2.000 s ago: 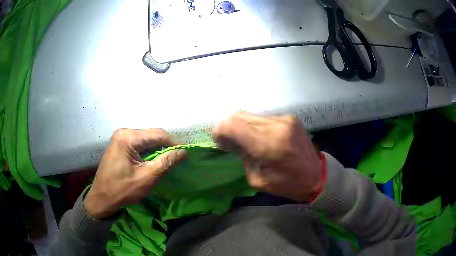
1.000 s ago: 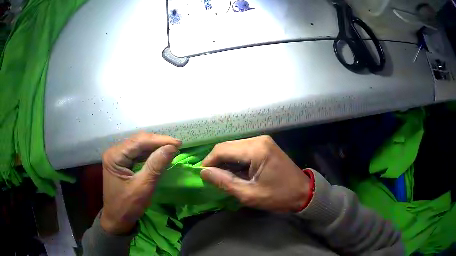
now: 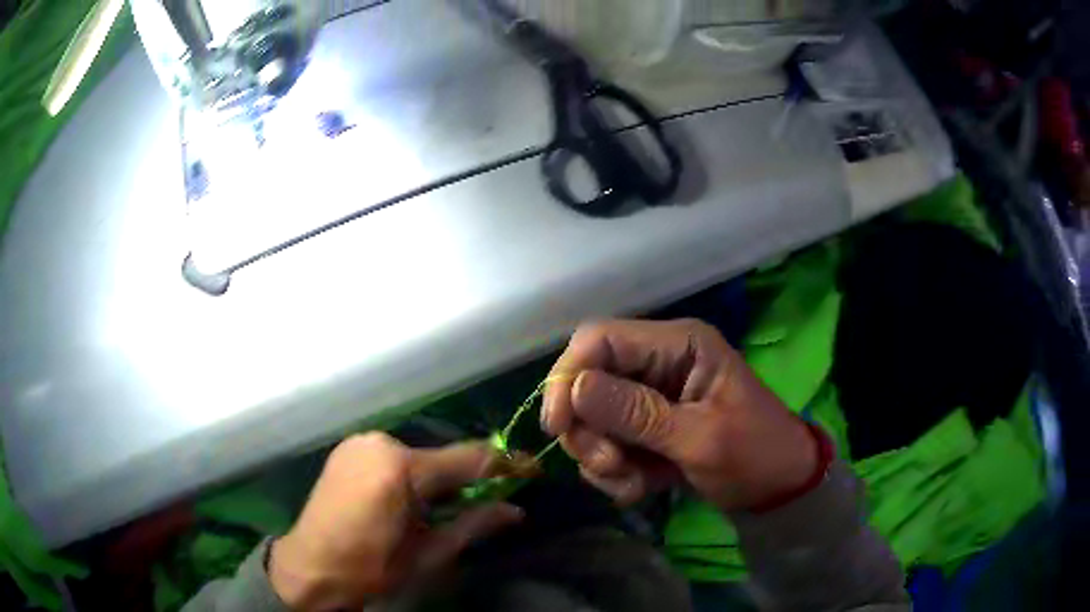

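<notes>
My left hand is at the lower centre, blurred, pinching a bit of bright green cloth between thumb and fingers. My right hand is to its right and a little higher, thumb against the fingers. A fine yellow-green thread runs from the cloth at my left fingertips up to my right thumb and finger. A second short strand runs between the hands lower down. Most of the green cloth is hidden by my left hand or lost in shadow.
The pale table lies beyond my hands. Black-handled shears lie on it. Sewing machine needle parts are at the top left. Green cloth hangs at the left edge, and green pieces lie at the lower right beside a dark area.
The view has swung to the right and the machine's needle parts now show. My hands held cloth close together; now a thread is drawn out between them, with my right hand higher.
</notes>
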